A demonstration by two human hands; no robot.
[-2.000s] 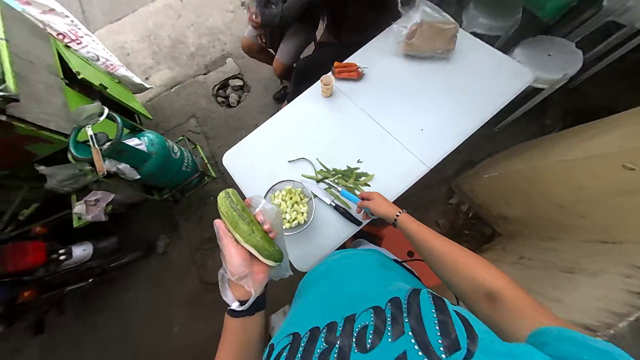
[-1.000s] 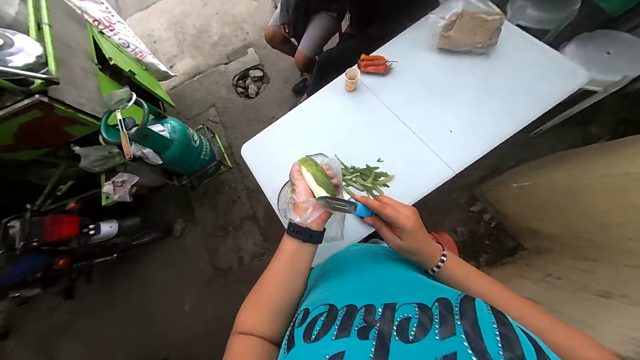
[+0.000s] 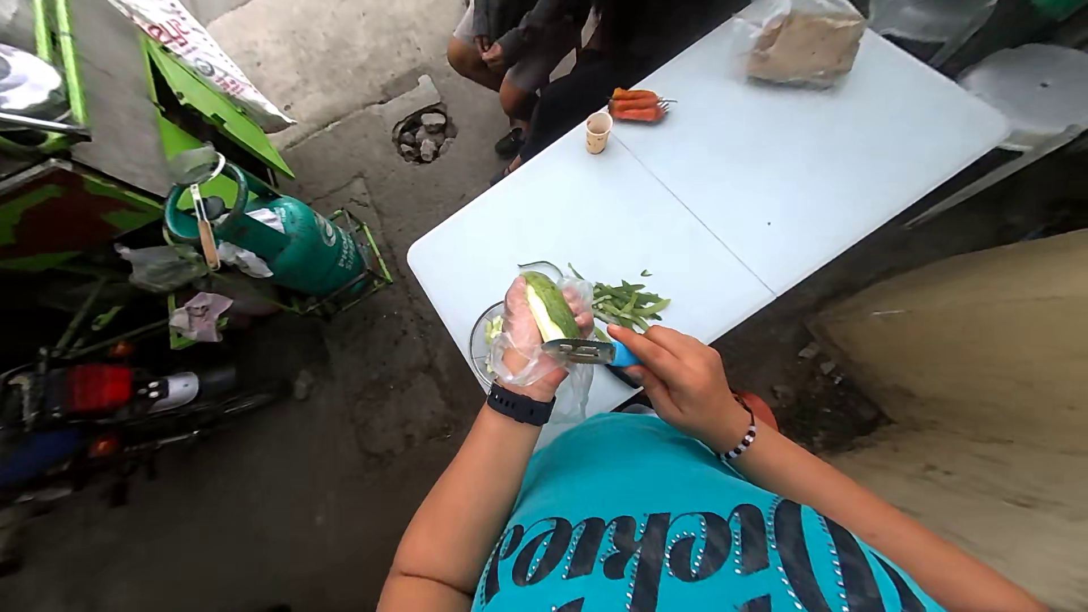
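My left hand (image 3: 537, 340), in a clear plastic glove, holds a green cucumber (image 3: 552, 308) with a pale peeled strip along it. In my right hand (image 3: 687, 378) is a peeler (image 3: 586, 350) with a blue handle, its metal blade against the cucumber's near end. Beneath and left of my left hand sits a round bowl (image 3: 478, 344) of cut pale green pieces, mostly hidden. Green peelings (image 3: 629, 303) lie on the table just beyond my hands. A knife's black handle (image 3: 625, 376) shows partly under the peeler and my right hand.
The white folding table (image 3: 705, 195) also bears a paper cup (image 3: 598, 133), orange-red peppers (image 3: 637, 105) and a plastic-bagged brown package (image 3: 803, 42). A person sits beyond its far edge. A green gas cylinder (image 3: 310, 246) stands at left, a motorcycle (image 3: 102, 391) below it, white stools at upper right.
My right hand has brought the peeler from over the table to the cucumber. My left hand has tilted the cucumber, which now shows a pale peeled strip.
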